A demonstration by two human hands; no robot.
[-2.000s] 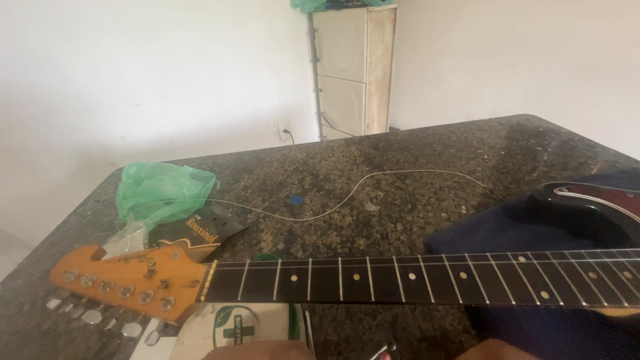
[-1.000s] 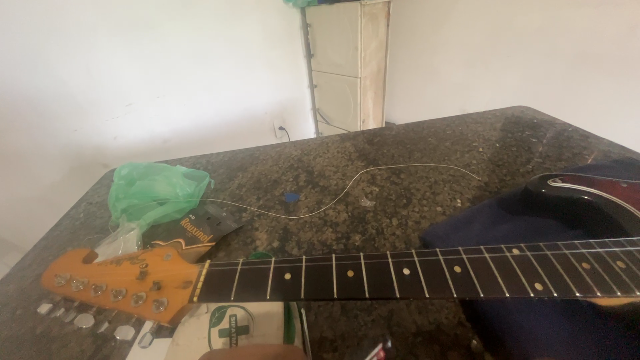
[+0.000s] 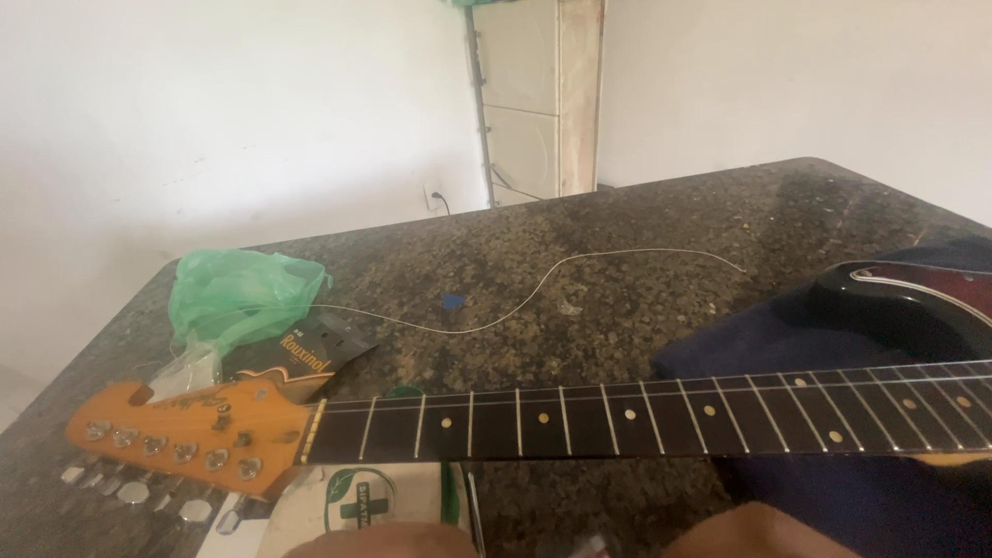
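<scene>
An electric guitar lies across the table, its rosewood-dark neck point(image 3: 589, 418) running from the orange wooden headstock point(image 3: 186, 438) at left to the black body point(image 3: 891, 291) at right. My left hand point(image 3: 380, 540) shows only as a blurred edge at the bottom, over a white and green printed packet point(image 3: 364, 496). At the bottom right, part of my right hand point(image 3: 759, 531) shows below the neck. Fingers and anything held are out of view. A blurred small object point(image 3: 593, 547) lies between the hands. Beyond the neck, a loose guitar string point(image 3: 496, 322) curves over the granite.
Behind the headstock sit a green plastic bag point(image 3: 240, 291) and a black string packet point(image 3: 310, 349). A blue guitar pick point(image 3: 452, 301) lies on the granite table point(image 3: 659, 310). Dark blue cloth point(image 3: 744, 341) is under the guitar body. A cabinet point(image 3: 519, 101) stands beyond.
The hand at the bottom right shows more than one second ago. The guitar, the loose string and the bag have not plainly moved.
</scene>
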